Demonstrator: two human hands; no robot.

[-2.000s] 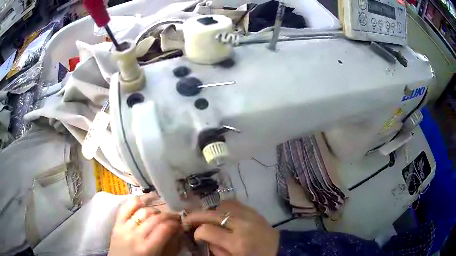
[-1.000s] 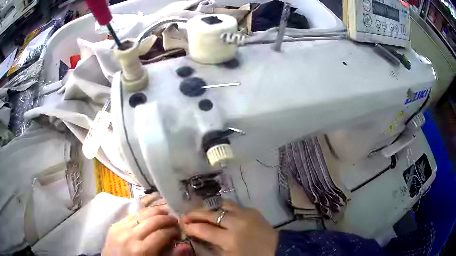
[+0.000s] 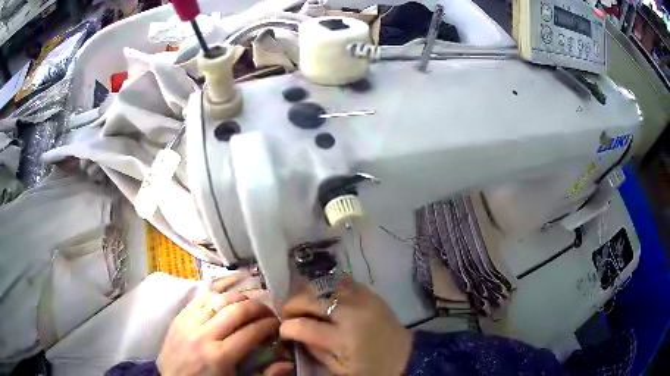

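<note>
A large pale garment panel [image 3: 121,323] lies left of the needle area, its edge under my left hand [image 3: 224,330]. My right hand [image 3: 349,327], with a ring, is just right of it, below the head of the white sewing machine [image 3: 433,139]. Both hands are bent over the work at the lower middle. A narrow darker strip [image 3: 308,365] runs down from my right hand's fingers, which hold it. My left fingers are curled at the cloth edge; their grip is partly hidden. The presser foot and needle are hidden behind the head and my fingers.
A bundle of tan strips with dark edges [image 3: 466,257] lies under the machine arm. Stacked panels [image 3: 66,272] are at the left, a yellow sticker [image 3: 170,253] beside the head. Bunched cloth [image 3: 139,110] lies behind. A red-handled tool [image 3: 186,9] stands on the head.
The camera view has shifted, so the machine head appears farther right. My hands remain close together at the needle area; the darker strip now shows more below my right fingers.
</note>
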